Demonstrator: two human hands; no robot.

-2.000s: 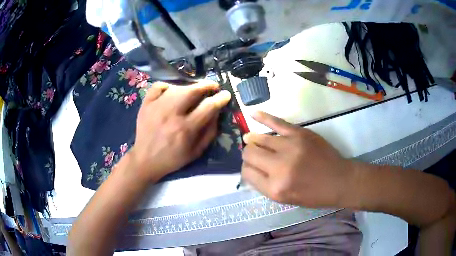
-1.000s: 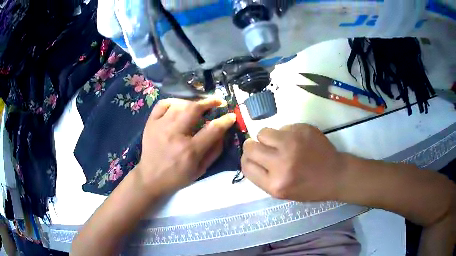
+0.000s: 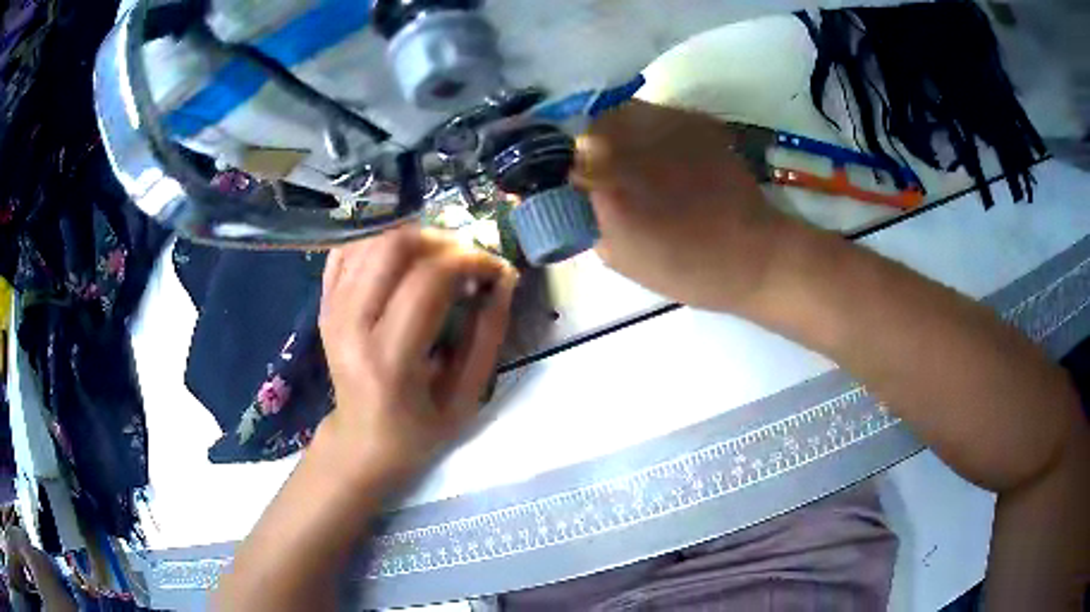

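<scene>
The dark floral garment panel [image 3: 245, 347] lies on the white machine bed, left of and under my left hand. My left hand [image 3: 412, 329] is below the needle area with its fingers pinched on the panel's edge; the fingertips are blurred. The needle and presser foot area [image 3: 460, 203] is brightly lit and partly hidden. My right hand [image 3: 669, 197] is raised beside the machine head, right of the grey ribbed tension dial [image 3: 556, 225]. Its fingertips are behind or against the machine parts, so I cannot tell whether it holds anything.
The thread snips [image 3: 843, 173], with blue and orange handles, lie right of my right hand, blades partly hidden. Black fabric strips [image 3: 932, 84] lie at the upper right. More dark floral pieces [image 3: 78, 311] hang at the left. A measuring tape [image 3: 645, 490] runs along the table's front edge.
My right hand has moved up from the cloth to the machine head. The red strip by the cloth edge is no longer seen. The view has shifted, and the machine head appears further left.
</scene>
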